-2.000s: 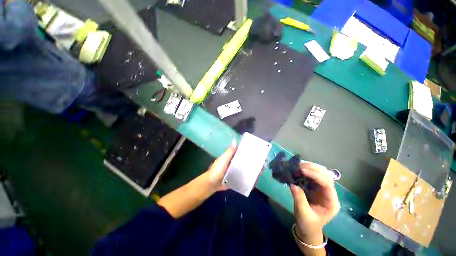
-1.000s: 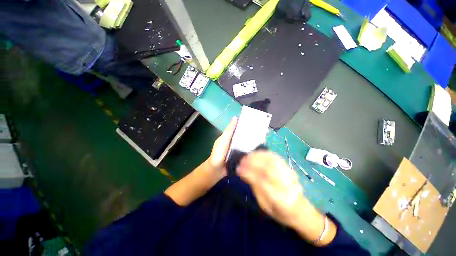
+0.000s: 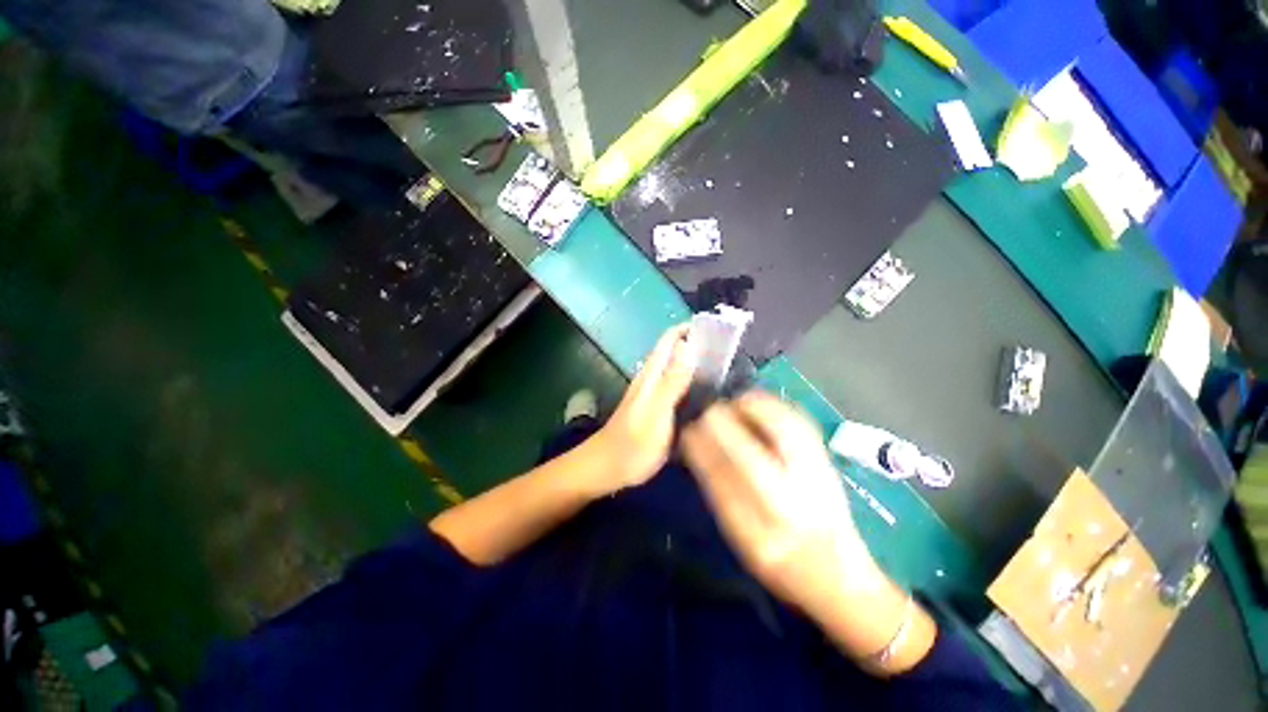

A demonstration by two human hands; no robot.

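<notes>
My left hand [image 3: 647,417] holds a silver-white module [image 3: 716,344] upright and tilted above the bench's green edge; only a narrow side and its top end show. My right hand [image 3: 765,480], blurred, is against the module's lower part with a black cloth [image 3: 698,399] mostly hidden under its fingers. Another black rag [image 3: 720,292] lies on the black mat [image 3: 793,195] just behind the module. A module [image 3: 687,239] lies on the mat, and two more [image 3: 541,198] lie side by side at the bench edge.
Two modules [image 3: 879,284] [image 3: 1022,380] lie on the grey-green surface. A white bottle [image 3: 890,454] stands out at right beside thin sticks. A lime-green bar [image 3: 695,100], pliers [image 3: 487,152], tan board [image 3: 1071,591], blue bins [image 3: 1168,104] and low black tray [image 3: 396,313] surround the work. A person's denim-clad leg [image 3: 181,56] is upper left.
The right hand brought the cloth from beside the module onto it. The module has turned from its broad flat face to a narrow side. The view has shifted.
</notes>
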